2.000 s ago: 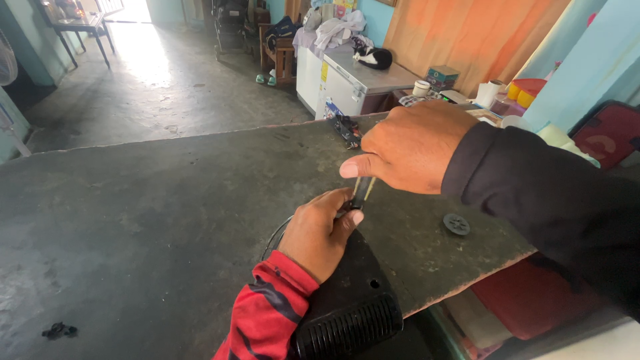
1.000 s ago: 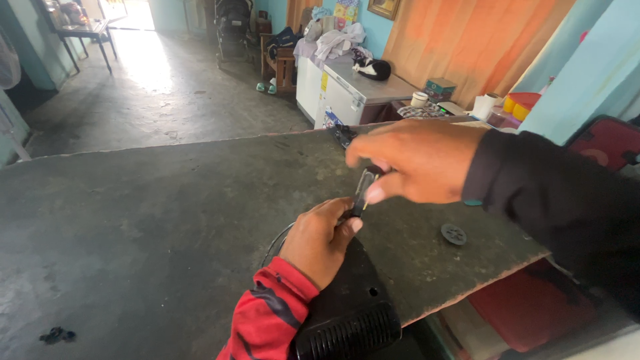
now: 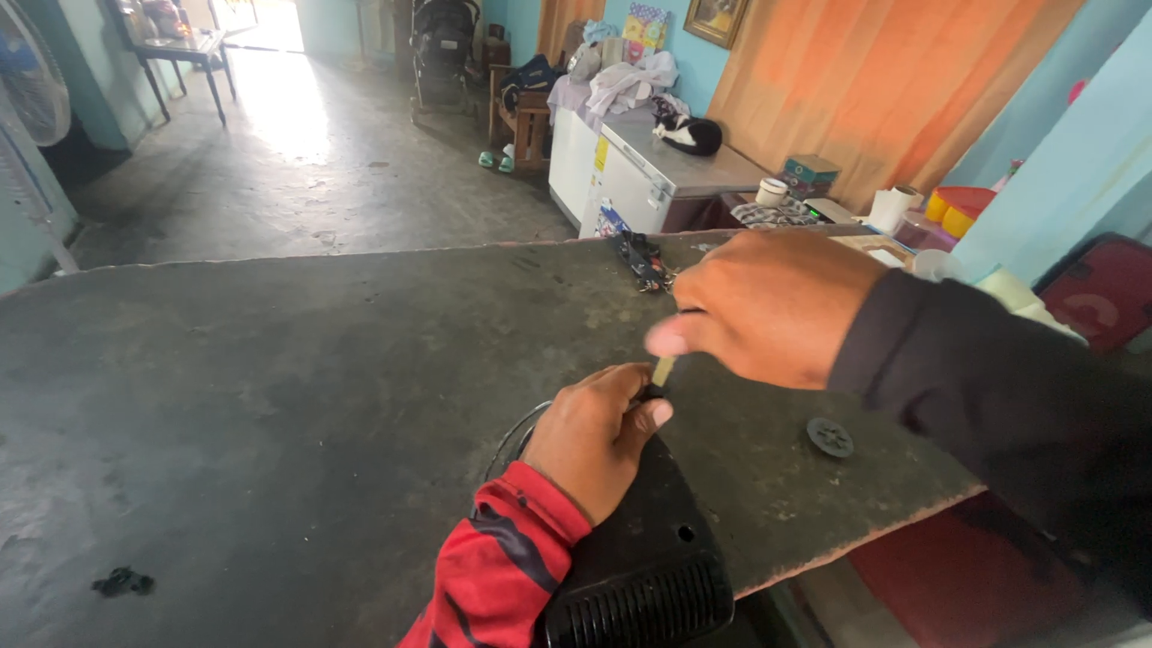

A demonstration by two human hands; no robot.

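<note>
A black plastic housing [image 3: 643, 549] with a slotted vent and a round hole lies on the dark countertop, near its front edge. My left hand [image 3: 598, 436] rests on the housing's far end, thumb and fingers around a small dark part there. Just above it, my right hand [image 3: 760, 310] grips a slim tool [image 3: 664, 369], whose yellowish lower section meets that dark part; its upper portion is hidden in my fist. A thin wire loop [image 3: 513, 441] shows left of the housing. To the right lies a round grey slotted disc [image 3: 830, 437].
A black part with wires [image 3: 641, 261] sits at the counter's far edge, beyond my right hand. Small dark pieces [image 3: 123, 582] lie at the near left. Past the counter stand a white chest freezer [image 3: 621, 184] with a black-and-white cat [image 3: 688, 133], and a fan [image 3: 31, 81].
My right hand has turned over the tool and changed its hold, with the fingers now closer around it. My left hand stays at the housing's far end.
</note>
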